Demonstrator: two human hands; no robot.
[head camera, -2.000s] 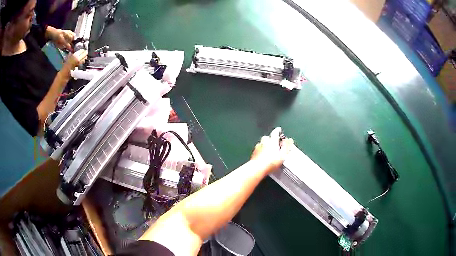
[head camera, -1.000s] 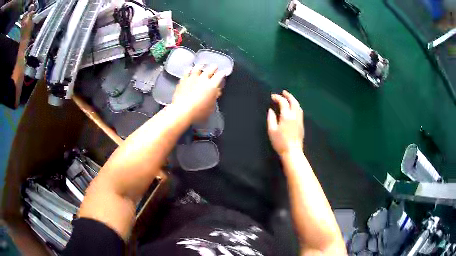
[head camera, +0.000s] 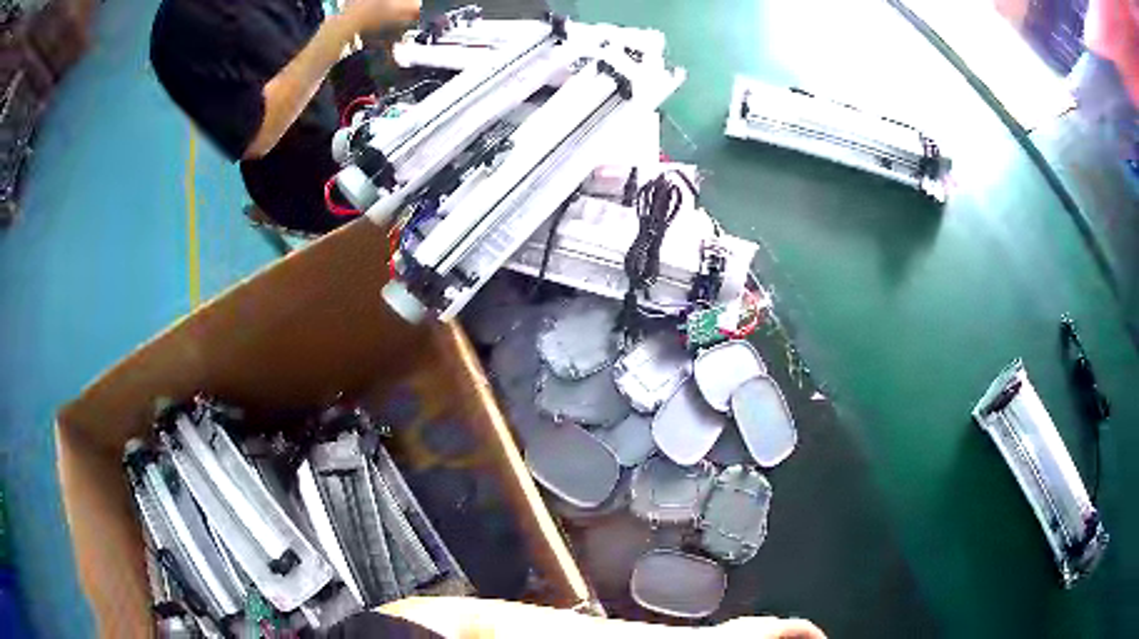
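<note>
My left forearm crosses the bottom edge. Only a sliver of my left hand (head camera: 784, 628) shows at its right end, cut off by the frame, so its grip is hidden. My right hand is out of the picture. Above the forearm, several grey end caps (head camera: 688, 423) lie loose on the dark near strip, some overlapping. One cap (head camera: 678, 583) lies lowest, close above the forearm. Silver housings (head camera: 531, 175) are heaped beyond the caps, with a bundled black cord (head camera: 650, 243) and a green circuit board (head camera: 706, 327) at the heap's near end.
An open cardboard carton (head camera: 287, 293) stands at the left, holding several housings (head camera: 237, 512). Two separate housings lie on the green surface, one farther away (head camera: 837, 135) and one at right (head camera: 1043, 474) beside a black cord (head camera: 1084, 368). A person in black (head camera: 231, 75) is at upper left.
The view has swung left, bringing the carton and heap towards the centre. My left hand has left the caps for the bottom edge. My right hand has gone out of view.
</note>
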